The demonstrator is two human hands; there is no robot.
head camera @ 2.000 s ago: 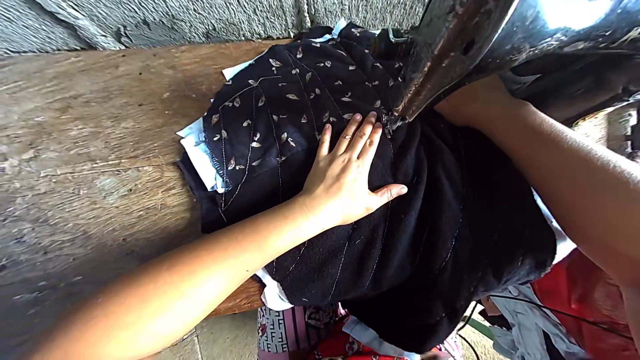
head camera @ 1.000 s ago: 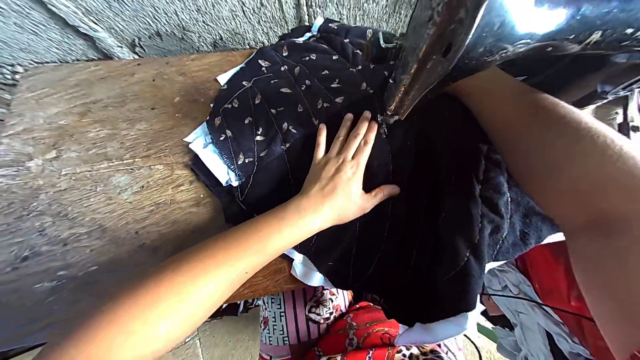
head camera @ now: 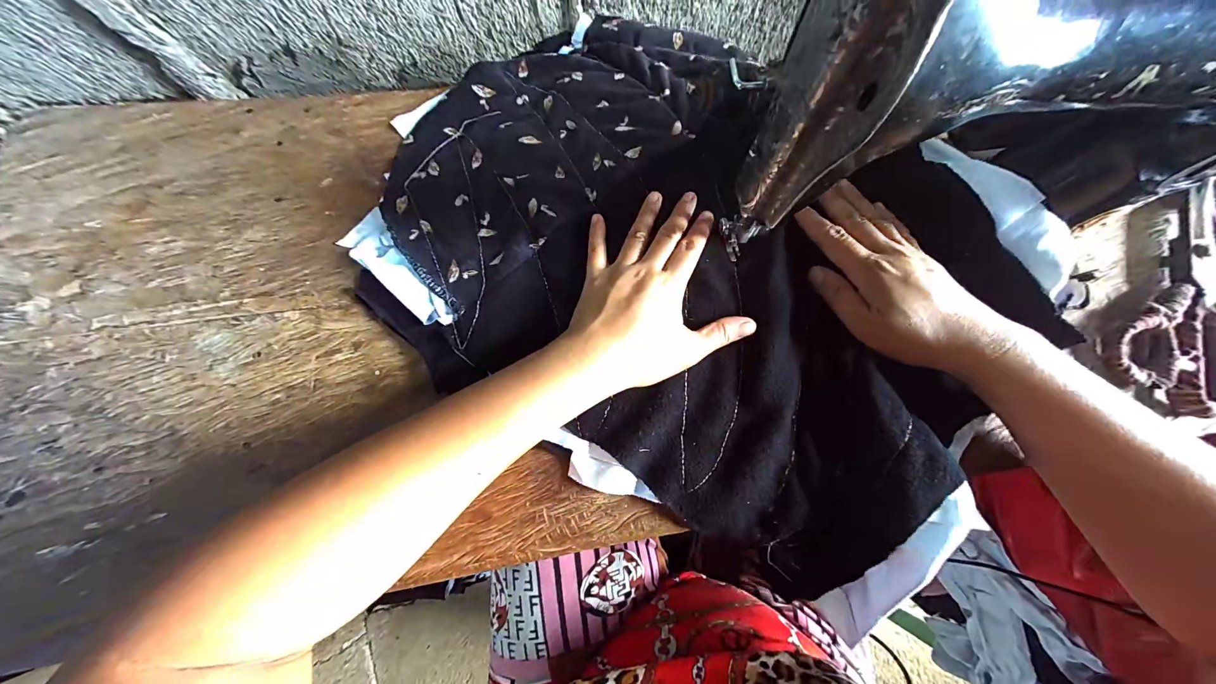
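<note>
Black fabric (head camera: 760, 399) with white stitched lines lies under a sewing machine (head camera: 855, 85), joined or overlapped with a leaf-print dark piece (head camera: 532, 161). White material (head camera: 389, 266) shows at its edges. My left hand (head camera: 655, 304) rests flat on the fabric, fingers spread, just left of the presser foot (head camera: 736, 233). To the right of the foot, my right hand (head camera: 883, 275) lies palm down on the black cloth, fingertips near the machine head. Neither hand is closed around the cloth. The needle tip is too small to make out.
The worn wooden table (head camera: 190, 237) extends to the left, with a rough block wall (head camera: 380, 47) behind it. Part of the fabric hangs over the front edge above a red patterned cloth (head camera: 703, 627). Grey cloth scraps (head camera: 988, 608) and a thin dark cable are at the lower right.
My right hand, earlier hidden behind the machine head, has come back toward me onto the black fabric. More white-edged cloth shows at the right. My left hand still lies flat.
</note>
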